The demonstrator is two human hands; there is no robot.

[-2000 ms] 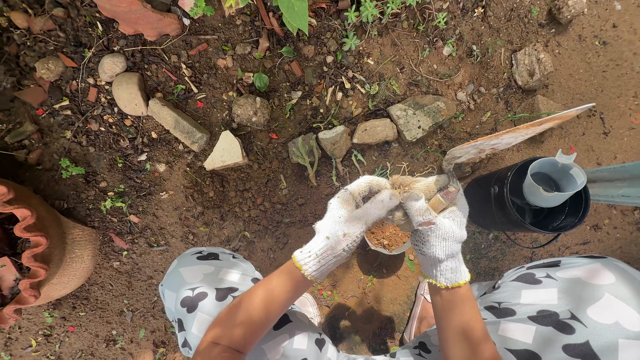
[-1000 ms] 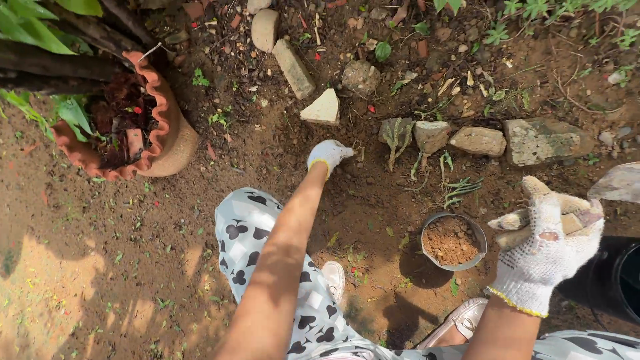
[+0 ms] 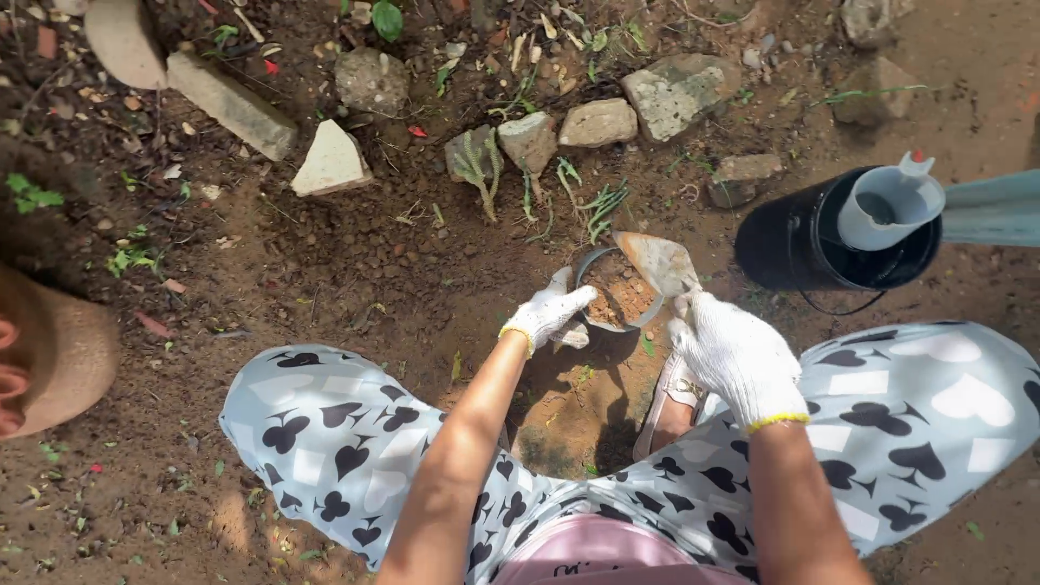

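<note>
A round pot [image 3: 620,294] filled with reddish-brown soil stands on the ground between my hands. My left hand [image 3: 552,310], in a white knit glove, grips the pot's left side, thumb near the rim. In my gloved right hand [image 3: 735,349] is a trowel, its handle mostly hidden by the fingers. The soil-stained metal trowel blade [image 3: 660,262] points up and left over the pot's right rim. Just beyond the pot lie small green succulent cuttings [image 3: 604,210], and a spiny cactus cutting [image 3: 479,172] leans on a stone.
At the right, a black bucket [image 3: 764,236] holds a pale plastic jug [image 3: 890,207]. A row of stones [image 3: 674,93] crosses the soil beyond the pot, with a whitish angular stone [image 3: 331,160] farther left. A terracotta planter [image 3: 73,357] stands at the left edge.
My left hand has moved from the soil near the whitish stone to the pot. My right hand, which held pale, elongated items, now holds the trowel at the pot.
</note>
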